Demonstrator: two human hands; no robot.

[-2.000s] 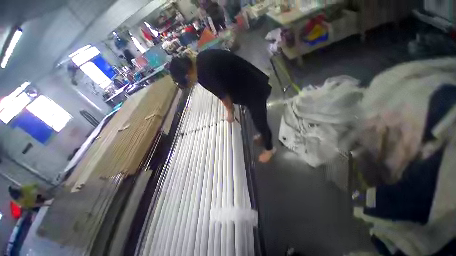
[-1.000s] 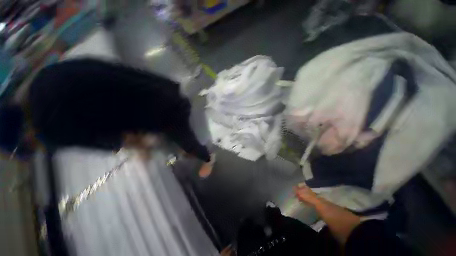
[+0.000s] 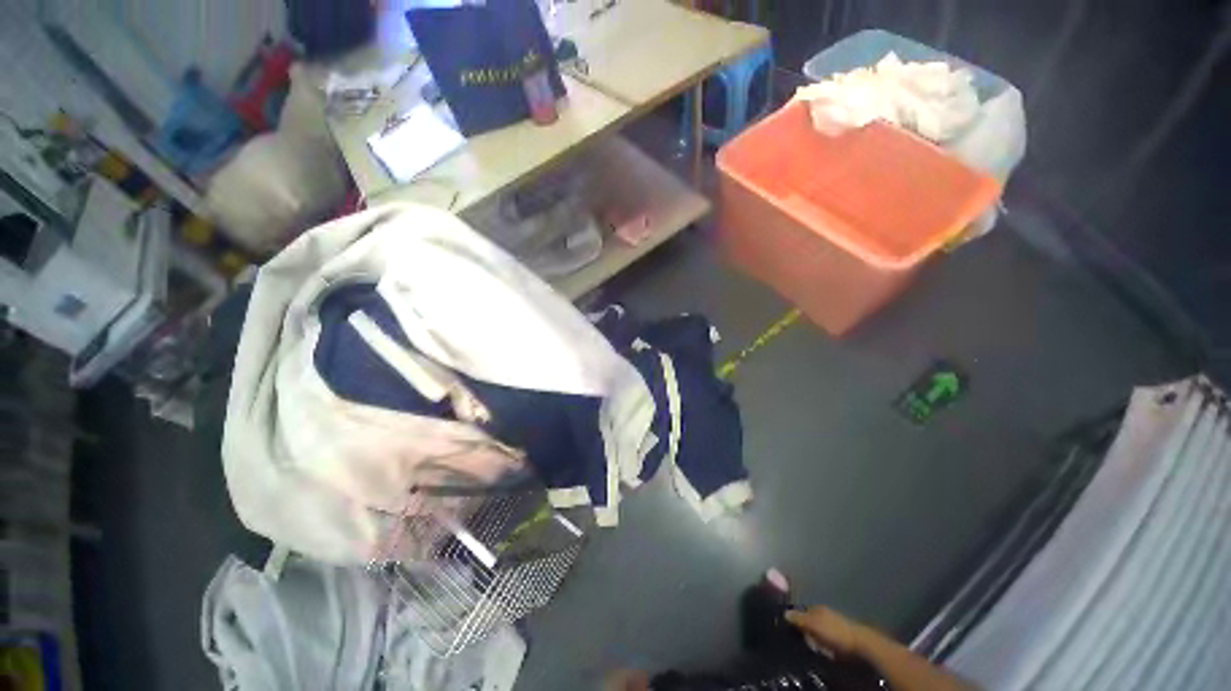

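My right hand [image 3: 826,629] is at the bottom, right of centre, small and blurred, beside dark clothing; whether it grips anything is unclear. A blurred bit of skin at the bottom edge looks like my left hand [image 3: 628,679], mostly cut off. The large cream-and-navy cloth pile [image 3: 486,324] lies over a wire basket [image 3: 466,601], left of centre, with navy pieces trailing onto the floor. The grey-white bundle [image 3: 317,628] lies below it at the bottom left. Neither hand visibly touches the cloth.
An orange tub [image 3: 824,243] stands in front of a pale blue tub [image 3: 992,84] with white cloth [image 3: 898,97] over it. A cream worktable [image 3: 648,61] and blue stool [image 3: 736,95] are behind. A rack of white strips [image 3: 1120,567] is at lower right; a green arrow sign [image 3: 934,392] marks the floor.
The view has swung right, away from the other person and along the rack. The cloth pile is now left of centre; the tubs and table have come into view.
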